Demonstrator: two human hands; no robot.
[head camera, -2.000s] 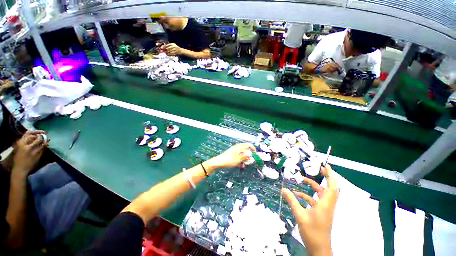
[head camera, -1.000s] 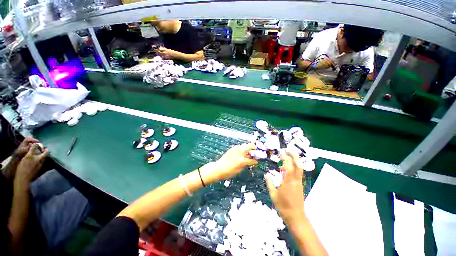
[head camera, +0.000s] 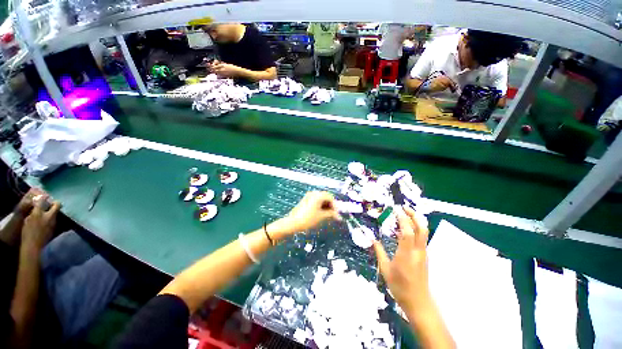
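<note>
My left hand (head camera: 315, 210) is at the near left edge of a jumbled pile of white housings (head camera: 404, 185), its fingertips pinched on a small white piece (head camera: 348, 206). My right hand (head camera: 405, 262) is at the pile's near right side, fingers apart and partly over the housings; whether it touches one is unclear. A white housing (head camera: 361, 235) with thin wires lies or hangs between the hands. A green circuit board (head camera: 385, 215) shows beside my right fingertips. Small white pads (head camera: 348, 300) are heaped on the clear tray (head camera: 256, 300) nearer me.
Several set-apart assemblies (head camera: 204, 195) lie on the green bench at left, with a thin dark tool (head camera: 95, 195) beyond. White sheets (head camera: 474, 286) lie at right. A red bin (head camera: 221, 327) is below the bench edge. A neighbour's hands (head camera: 39, 208) are at far left; two people sit opposite.
My left hand has drawn slightly back left from the pile with a white piece at its fingertips. My right hand first came in over the pile, then its fingers spread. A housing now shows between the hands.
</note>
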